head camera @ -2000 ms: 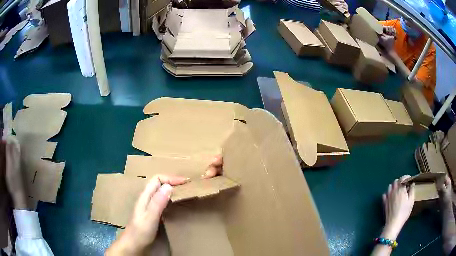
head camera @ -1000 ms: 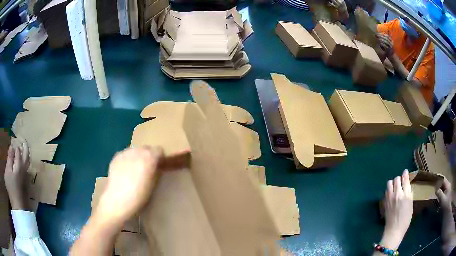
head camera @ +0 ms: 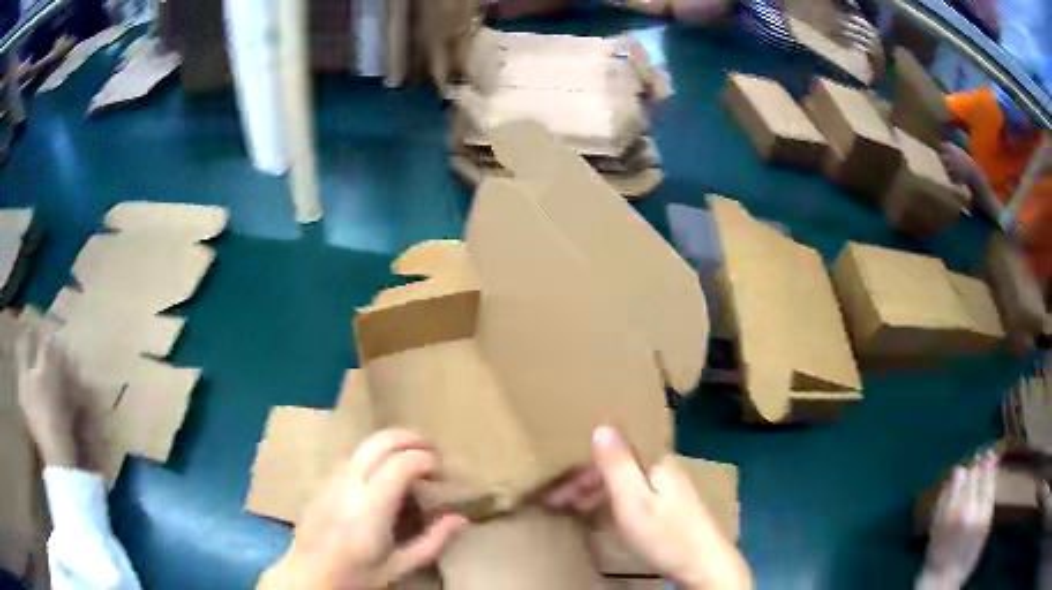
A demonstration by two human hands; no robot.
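A partly folded tan box blank (head camera: 577, 311) is held up before me. Its far end panel stands up at the left and its broad notched lid panel slants up to the right. My left hand (head camera: 363, 513) is at the near left corner, fingers curled on the edge. My right hand (head camera: 658, 507) grips the near edge on the right, thumb on top and fingers partly hidden. A flap hangs down between the hands. A flat box blank (head camera: 294, 455) lies on the table beneath, mostly covered.
An open-lidded box (head camera: 790, 311) stands at right on a grey scale, beside closed boxes (head camera: 906, 300). Stacked part-folded blanks (head camera: 554, 87) stand behind. Another person's hand (head camera: 46, 392) is on a blank at left; other hands (head camera: 963, 513) work at right. A pale post (head camera: 298, 127) stands back left.
The held blank has turned so its end panel and lid now face away from me. Both my hands are now at its near edge. The whole view has shifted, with the table things farther right.
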